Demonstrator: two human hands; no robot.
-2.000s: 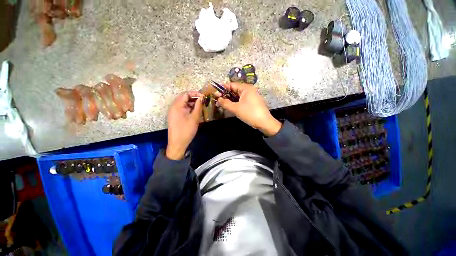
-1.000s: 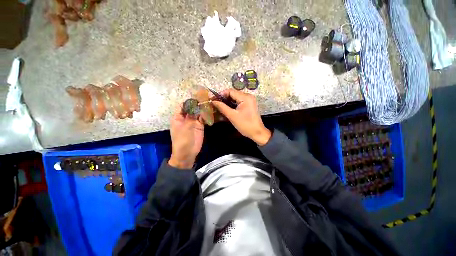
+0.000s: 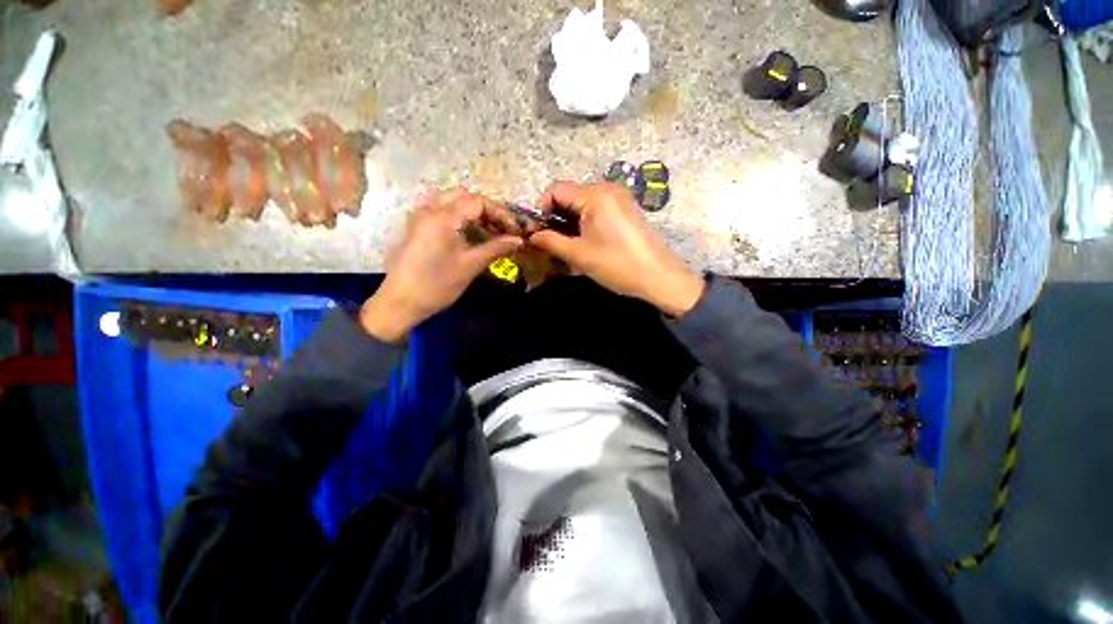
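My left hand [image 3: 442, 254] and my right hand [image 3: 616, 244] meet at the bench's front edge. My left hand grips the coil assembly [image 3: 533, 265], an amber-brown piece largely hidden by the fingers. A round yellow label [image 3: 504, 268] shows below my left fingertips. My right hand holds dark pointed snips [image 3: 552, 219], with the tip towards my left fingers. The tying cord cannot be made out between the fingers. A pair of dark round discs [image 3: 654, 185] lies just behind my right hand. Several copper-coloured coils [image 3: 271, 171] lie in a row at left.
White crumpled cloth [image 3: 597, 63] and another dark disc pair [image 3: 802, 85] lie farther back. A grey metal cup [image 3: 858, 140] stands beside the cord hank [image 3: 940, 183], which hangs over the edge. Below the edge are the left blue bin [image 3: 159, 427] and right blue bin [image 3: 934, 402], both holding dark pieces.
The view has shifted, and the large coil heap at the back left is mostly out of the frame. My hands have drawn together, covering the workpiece more; a yellow label now shows below my left fingers.
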